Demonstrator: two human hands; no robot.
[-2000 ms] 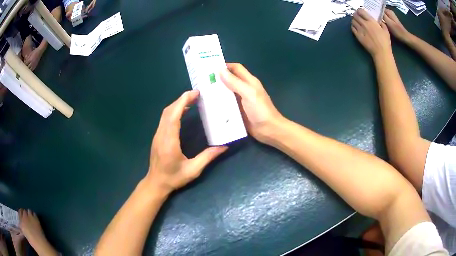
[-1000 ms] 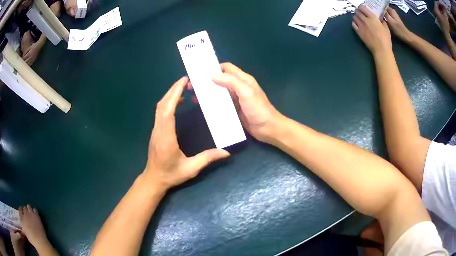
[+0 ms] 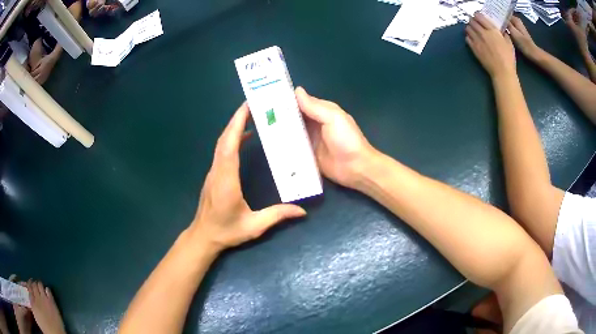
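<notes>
A tall, narrow white product box (image 3: 282, 140) is held tilted above the dark green table (image 3: 163, 169), its top leaning left. Its front shows dark lettering at the top, blue-green print and a green mark. My right hand (image 3: 336, 140) grips it along the right side, with the thumb at the upper right edge and the other fingers hidden behind the box. My left hand (image 3: 229, 189) is around the left side, fingertips by the upper left edge and thumb just below the bottom end. The thumb and index finger are spread wide. Whether the left fingertips touch the box is unclear.
A creased white blank (image 3: 127, 40) lies at the far left. A tan post (image 3: 49, 101) and a white panel (image 3: 33, 112) stand at the left edge. Carton blanks (image 3: 410, 26) lie at the far right. Another person's hand (image 3: 491, 49) holds a printed piece. Other hands (image 3: 44, 306) show lower left.
The box has turned in my right hand, from the green-marked face to a plain face and back to the green-marked face. My left hand has stayed beside it, its thumb now slightly lower.
</notes>
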